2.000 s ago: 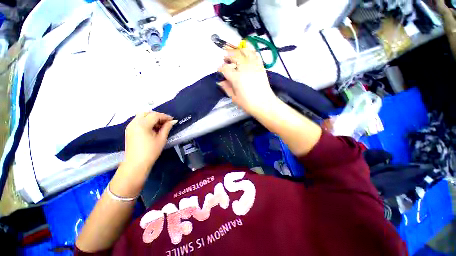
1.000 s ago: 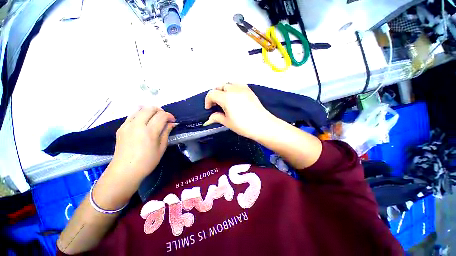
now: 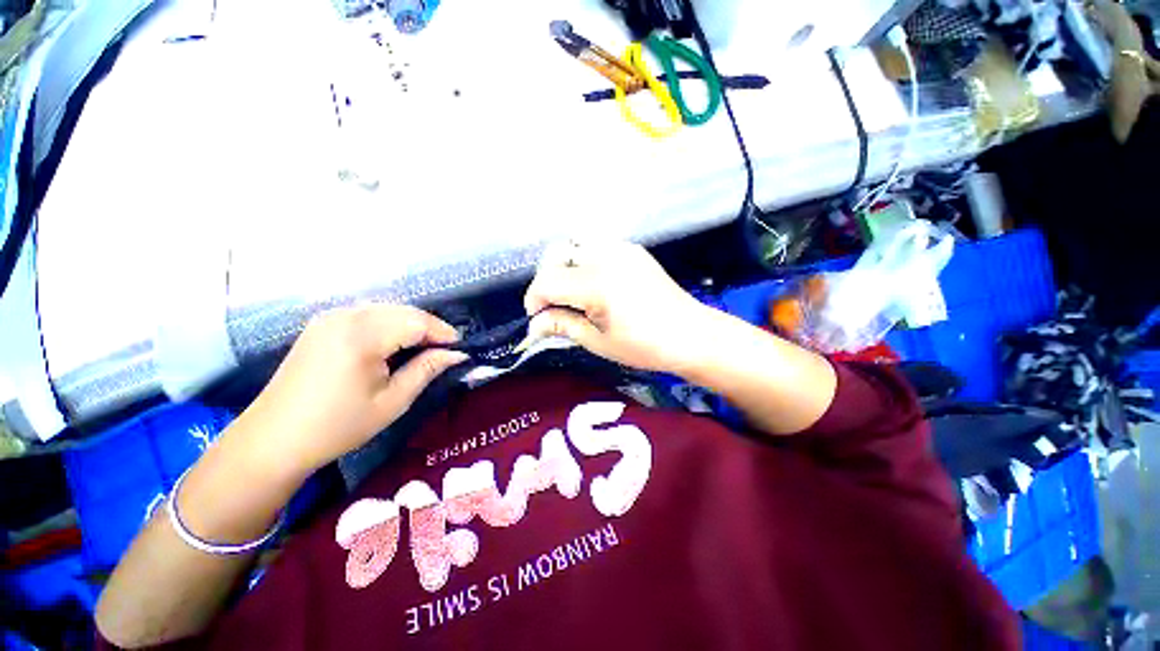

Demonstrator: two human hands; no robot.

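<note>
The dark band (image 3: 490, 338) is held between my two hands, off the table's front edge and close to my chest; a pale strip shows along its lower side. My left hand (image 3: 369, 375) pinches it from the left, thumb and fingers together. My right hand (image 3: 598, 305) pinches it from the right, thumb below and fingers on top. The rest of the band is hidden behind my hands and against dark cloth. I cannot make out the label.
Snips (image 3: 595, 54) and scissors with yellow and green loops (image 3: 687, 79) lie on the white table (image 3: 293, 153). Dark and pale strips (image 3: 57, 121) lie at the table's left. A clear plastic bag (image 3: 897, 286) and blue crates (image 3: 1005, 280) are at the right, below the table.
The band has come off the tabletop, over the front edge towards my chest. Both hands have moved with it, and the pale strip on its lower side now shows.
</note>
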